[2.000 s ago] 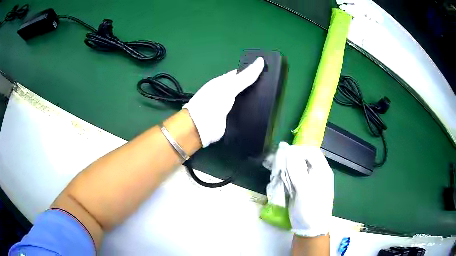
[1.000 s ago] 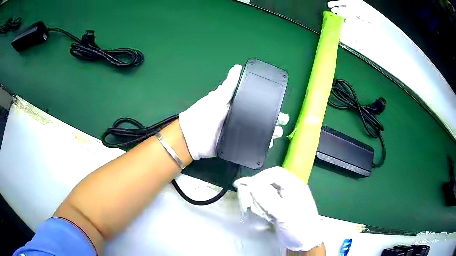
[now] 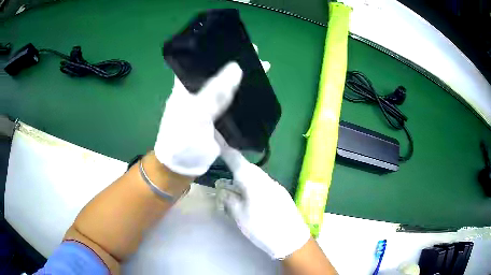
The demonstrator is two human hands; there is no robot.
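A black power adapter [image 3: 253, 99] is held up and tilted over the green belt, slightly blurred. My left hand [image 3: 196, 121], in a white glove, grips it, thumb over the near face and fingertips showing behind its far edge. My right hand [image 3: 264, 207], also gloved, is at the adapter's lower end, its fingers partly hidden behind my left hand and the adapter. A crumpled whitish cloth [image 3: 230, 196] seems to be bunched in my right hand; it is hard to tell from the glove. Part of a black cord shows below the adapter.
A lime-yellow divider bar [image 3: 325, 107] lies across the green belt [image 3: 156, 32]. Right of it lies another adapter [image 3: 368, 147] with its coiled cord [image 3: 377, 99]. A smaller adapter [image 3: 21, 59] and cord lie far left. On the white bench are a blue toothbrush [image 3: 380, 257] and stacked adapters [image 3: 446, 259].
My left hand has raised the adapter up and left and turned it to another face. My right hand has moved left and up to its lower end. The view has shifted slightly.
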